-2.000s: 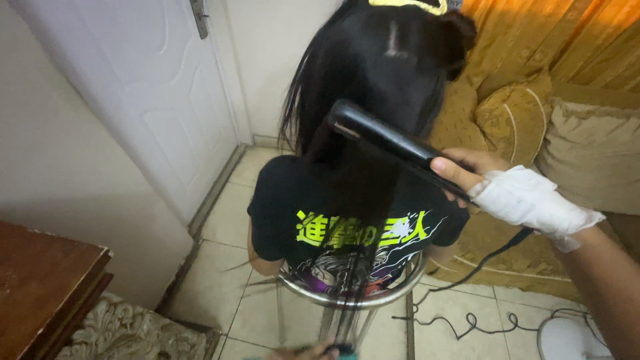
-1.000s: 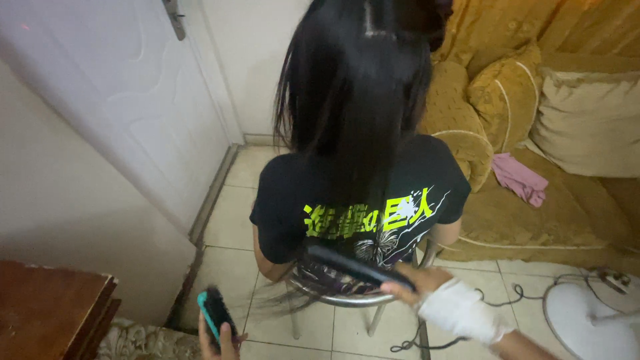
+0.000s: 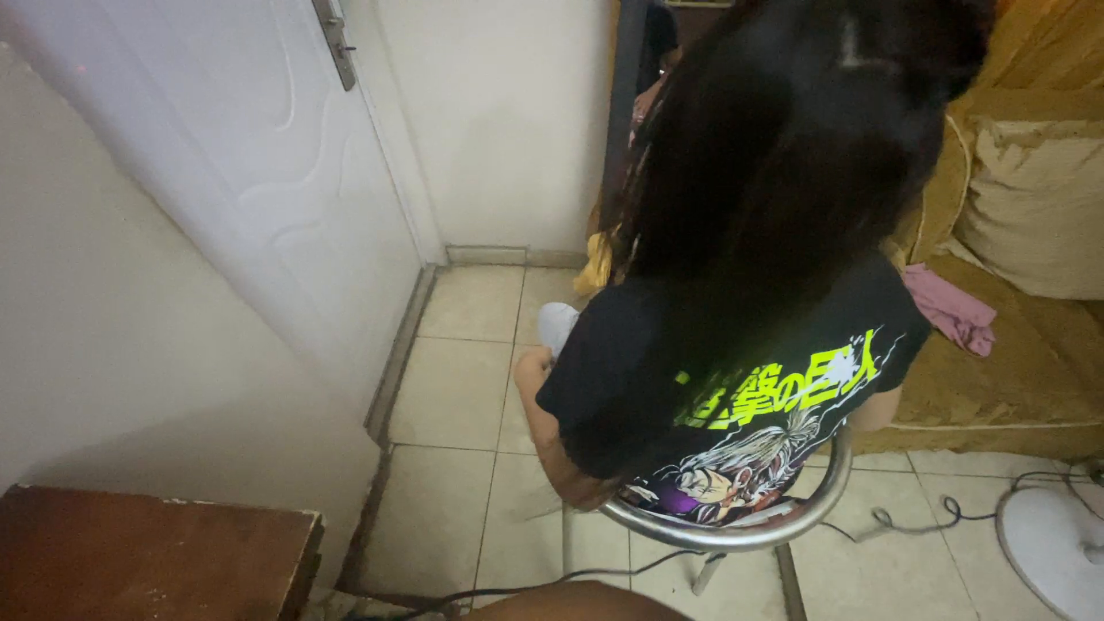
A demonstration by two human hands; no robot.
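Neither of my hands shows clearly; a blurred patch of skin (image 3: 578, 604) lies at the bottom edge, and which part of me it is I cannot tell. A person with long, straight dark hair (image 3: 776, 147) sits with their back to me, the hair hanging loose over the shoulders. Their black T-shirt (image 3: 630, 371) bears bright green characters and a drawn figure. The round metal rim of a chair (image 3: 733, 539) curves behind their lower back. No hair iron or brush is visible. A black cord (image 3: 595, 571) runs over the floor near the bottom edge.
A white door (image 3: 259, 138) stands at the left, above a brown wooden furniture top (image 3: 155, 552). To the right is a mustard sofa (image 3: 1026, 388) with a beige cushion (image 3: 1035, 207) and a pink cloth (image 3: 953, 310). A white round base (image 3: 1052, 543) and looping cord lie on the tiles.
Both my hands, the right with the black hair iron and the left with the teal-and-black brush, have gone out of view. The cord now crosses the lower middle. The view has shifted.
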